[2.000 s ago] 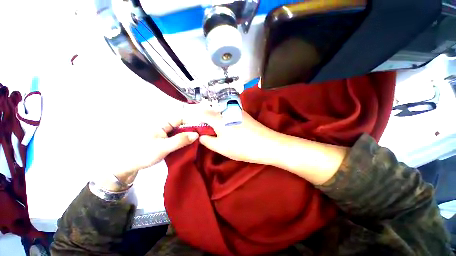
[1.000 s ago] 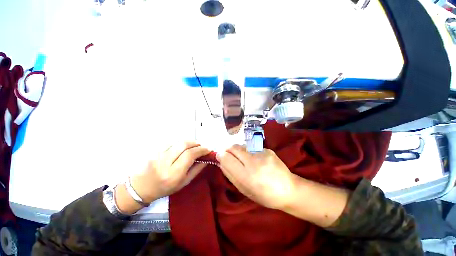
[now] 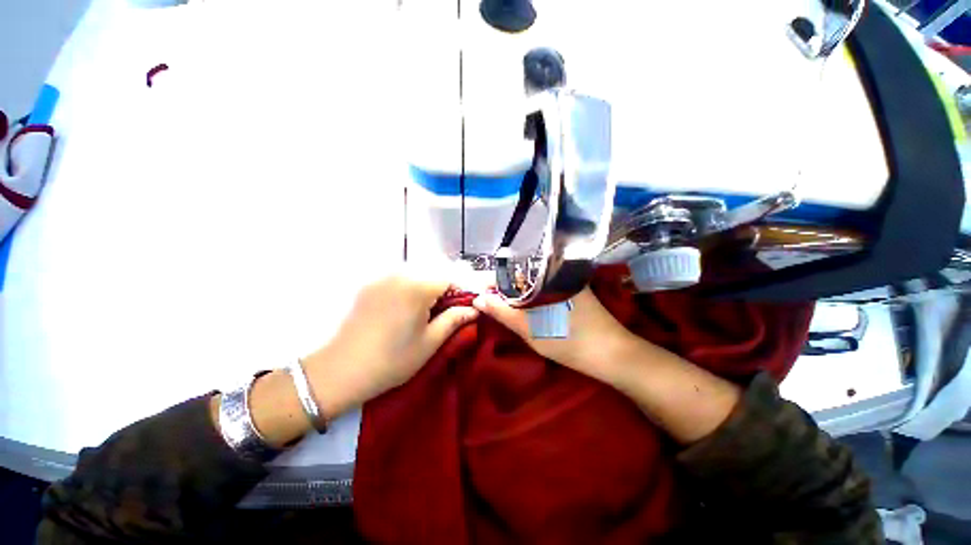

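Observation:
A dark-red garment piece point(image 3: 554, 436) lies under the sewing machine's head and hangs over the table's front edge. My left hand point(image 3: 394, 325) pinches its red seam edge point(image 3: 453, 306) between thumb and fingers, just in front of the needle area. My right hand point(image 3: 580, 335) is beside it, thumb and fingers on the same edge, partly behind the grey-blue block point(image 3: 549, 320) at the presser foot. The shiny curved take-up lever guard point(image 3: 580, 170) hides the needle. The whitish tension dial point(image 3: 665, 268) is to its right.
The white machine head point(image 3: 703, 96) carries a black strap point(image 3: 916, 160) and a dark slab with a brown edge point(image 3: 809, 240). Black snips point(image 3: 836, 330) lie at the right. White cloth with red trim point(image 3: 27, 165) is at the far left. A graduated strip point(image 3: 303, 491) runs along the front edge.
The view has shifted, showing more of the machine head from above. Both hands stay together on the red edge, now close to the foot. The pale zipper teeth seen earlier are now hardly visible.

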